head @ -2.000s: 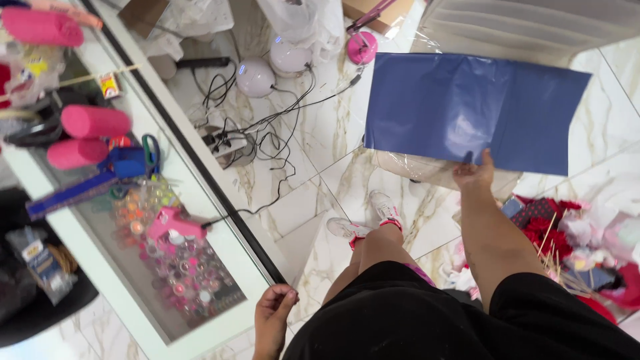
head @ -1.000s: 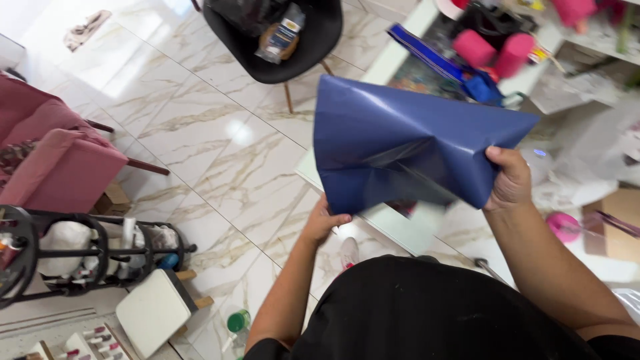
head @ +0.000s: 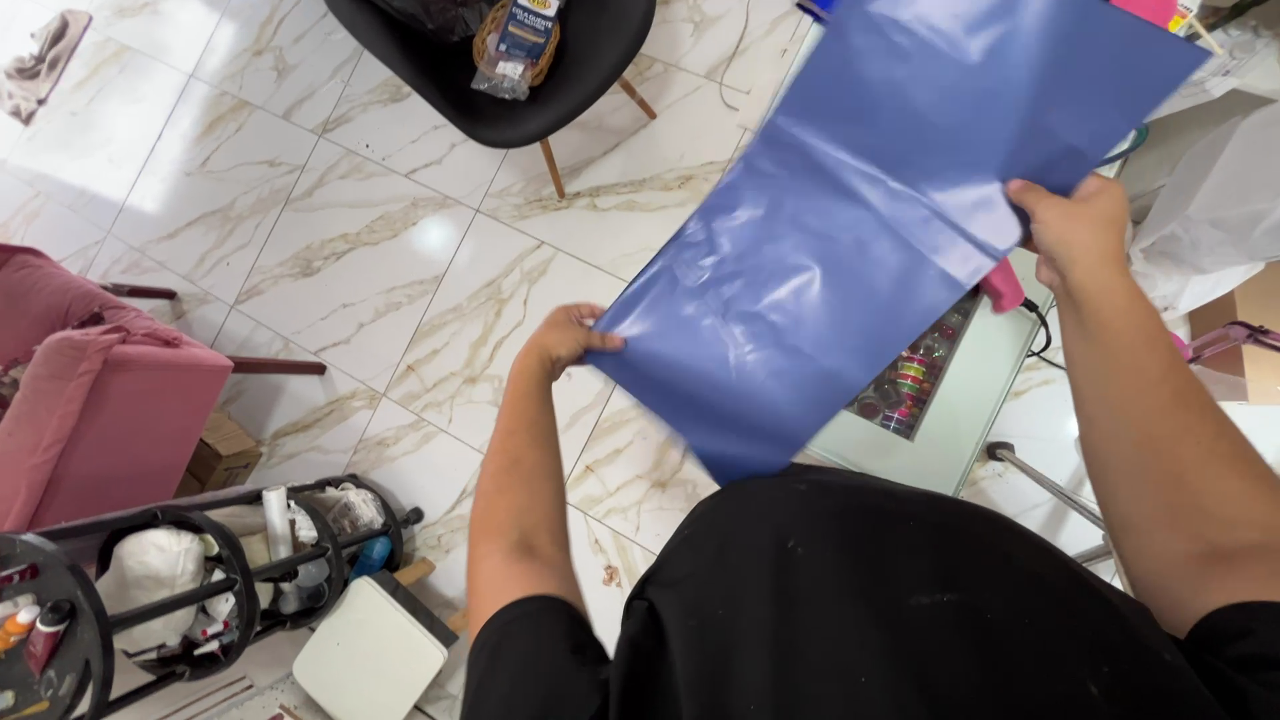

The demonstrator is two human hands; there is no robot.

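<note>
A large blue sheet (head: 790, 270), glossy and creased, is stretched between my two hands in front of my body. My left hand (head: 572, 342) pinches its lower left corner between thumb and fingers. At the sheet's right edge, my right hand (head: 1078, 225) grips it with the thumb on top. Beneath the sheet, and partly hidden by it, is a glass-topped table (head: 900, 455) with small colourful items showing through. The pink end of a corded tool (head: 1003, 287) sticks out below the sheet near my right hand.
A black chair (head: 560, 110) holding a wicker basket (head: 548, 55) stands at the top. At left are a pink armchair (head: 125, 410), a black tiered rack (head: 240, 580) of bottles and a white-topped stool (head: 370, 650). White plastic (head: 1215, 190) and a metal leg (head: 1050, 480) are at right.
The view has swung round from the table and floor. My left hand, empty two seconds ago, now holds the blue sheet too. The sheet is spread wider than one second ago.
</note>
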